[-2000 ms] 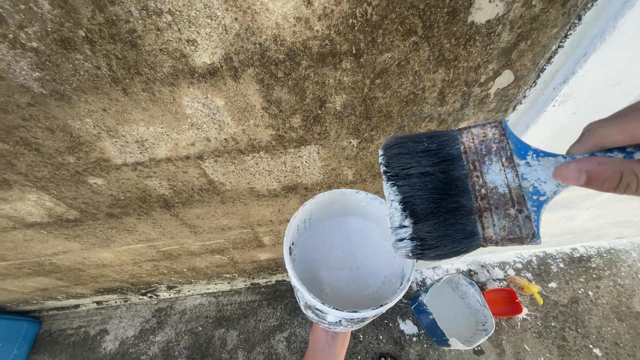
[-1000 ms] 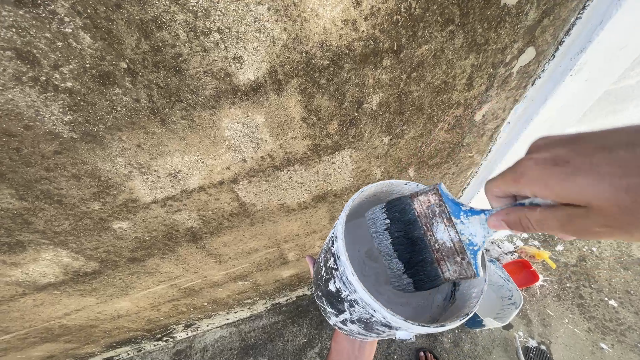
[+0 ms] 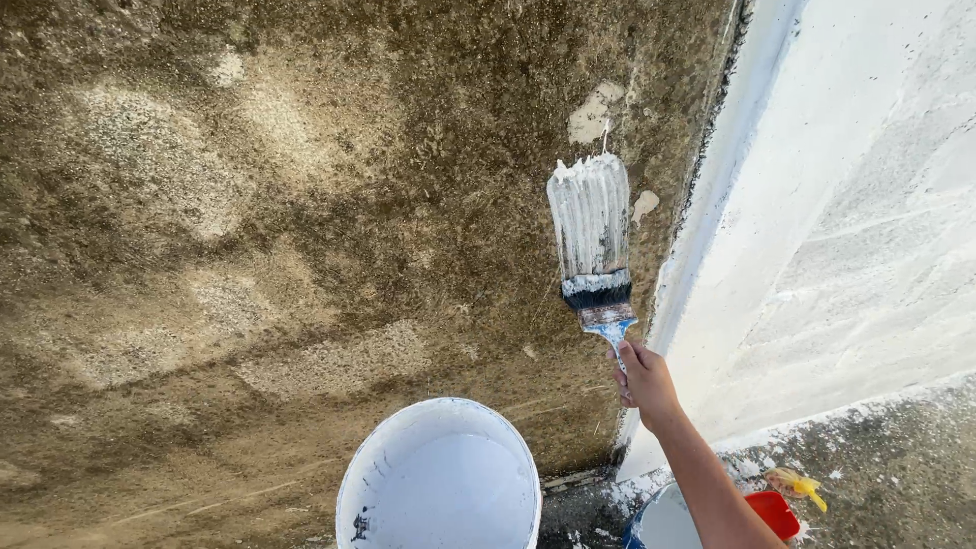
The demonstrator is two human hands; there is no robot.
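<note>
My right hand (image 3: 642, 381) grips the blue handle of a wide paintbrush (image 3: 602, 293), its dark bristles pressed on the stained, rough wall (image 3: 427, 252). A fresh streak of white paint (image 3: 591, 217) runs up the wall from the bristles, with ragged ends at its top. Below and left of my right hand, a white bucket (image 3: 438, 476) holds white paint and is cut off by the lower edge of the view. My left hand is out of view.
At right, a white-painted wall (image 3: 846, 206) meets the stained wall at a corner. On the paint-spattered floor (image 3: 907, 473) are a second paint container (image 3: 665, 522), partly behind my right forearm, a red scoop (image 3: 775, 512) and a yellow-handled item (image 3: 804, 486).
My right hand has moved the brush from inside the bucket to the stained wall, where a white streak now shows. The view has shifted, and the hand under the bucket is no longer visible.
</note>
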